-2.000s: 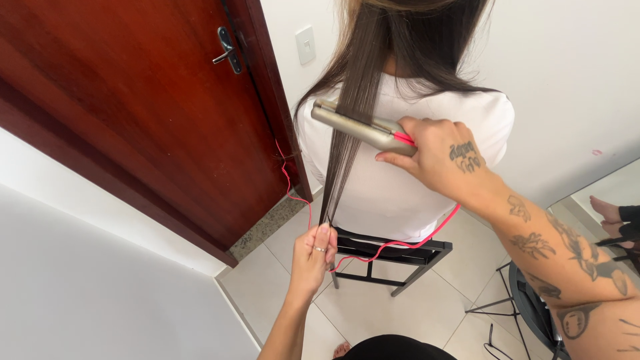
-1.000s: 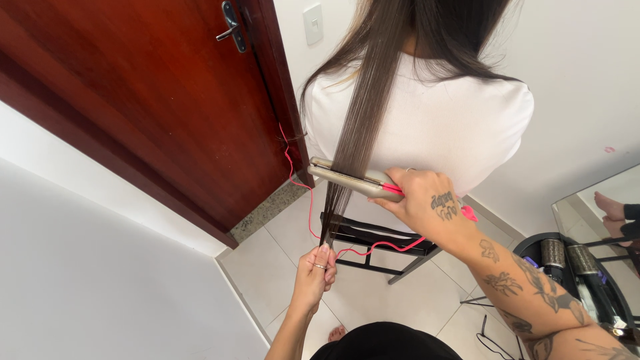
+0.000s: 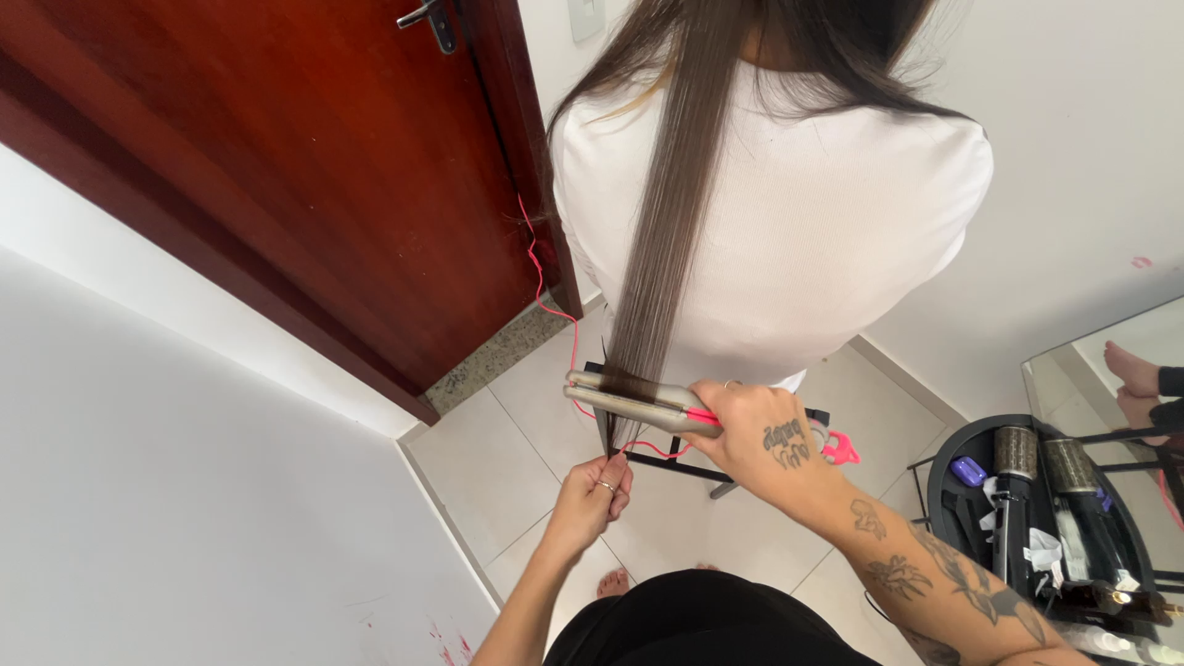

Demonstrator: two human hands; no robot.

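A person in a white shirt (image 3: 814,222) sits facing away, long dark hair hanging down the back. My right hand (image 3: 763,439) grips a metallic hair straightener (image 3: 629,402) with pink parts, its plates closed around a flat section of hair (image 3: 675,185) near the lower end. Just below the plates, my left hand (image 3: 597,495) pinches the tips of that same section between thumb and fingers. A thin pink cord (image 3: 541,277) runs beside the door and passes behind the straightener and hair.
A brown wooden door (image 3: 305,148) stands at left beside a pale wall (image 3: 185,444). Under the person is a black-framed chair (image 3: 680,462). At lower right, a black tray (image 3: 943,462) holds round brushes (image 3: 1016,453) and other items, next to a mirror (image 3: 1064,379).
The straightener in my right hand has slid down the hair section, from upper-back height to close above my left hand. My left hand keeps its pinch on the tips.
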